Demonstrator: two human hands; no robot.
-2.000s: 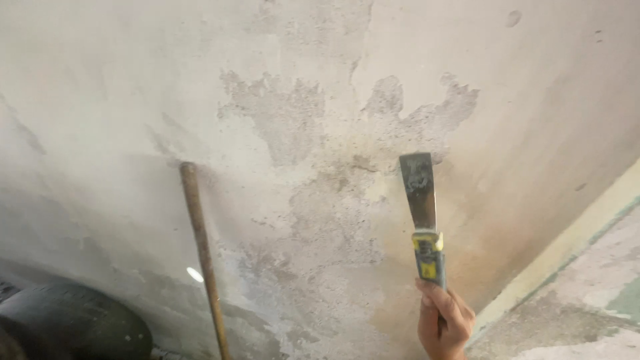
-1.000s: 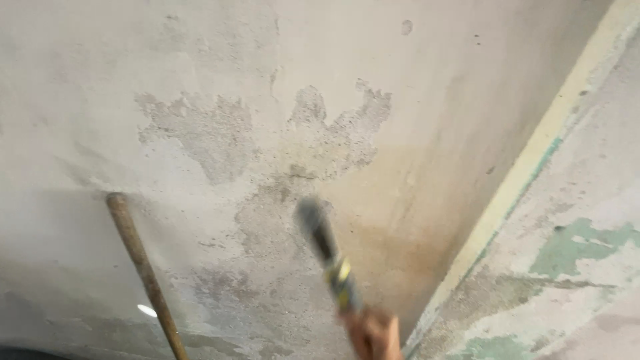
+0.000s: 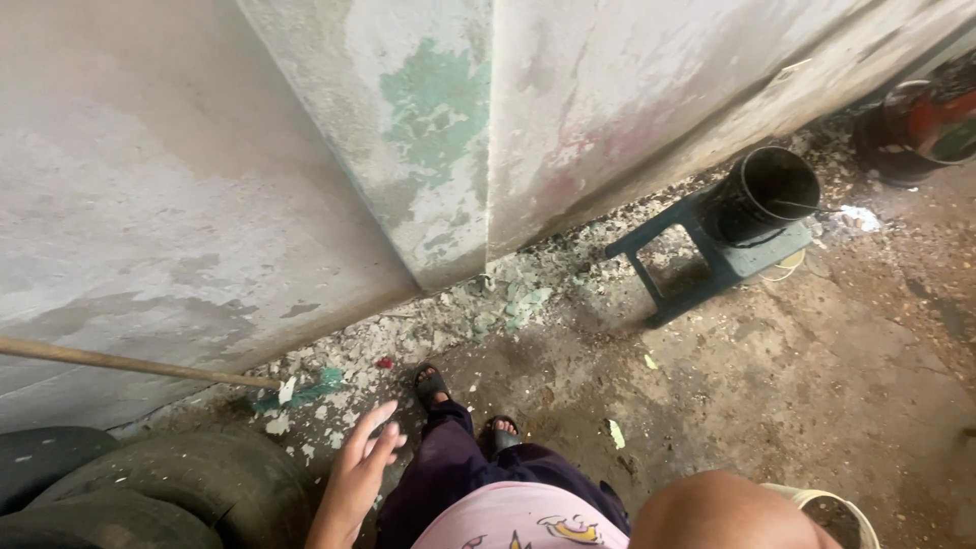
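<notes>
My left hand (image 3: 358,473) is at the lower middle, over the floor and left of my legs. Its fingers are apart and slightly bent, with nothing in them. Near it, a broom with green bristles (image 3: 313,389) stands on the debris, its wooden handle (image 3: 137,362) running out to the left. Of my right side only the bare bent arm (image 3: 724,511) shows at the bottom edge; my right hand is hidden, and so is anything it may hold. Paint flakes (image 3: 427,320) lie along the wall's base.
Tires (image 3: 191,488) lie at lower left. A black bucket (image 3: 778,187) sits on a dark green plastic stool (image 3: 770,248) on the right. Farther off stands another dark bucket (image 3: 877,145). A pale bucket's rim (image 3: 854,507) shows at lower right. The peeling wall (image 3: 191,191) has a projecting pillar (image 3: 435,137).
The view has swung down from the wall to the floor. A hand held a putty knife up before the wall earlier; that knife is out of view now, and my left hand has come into view.
</notes>
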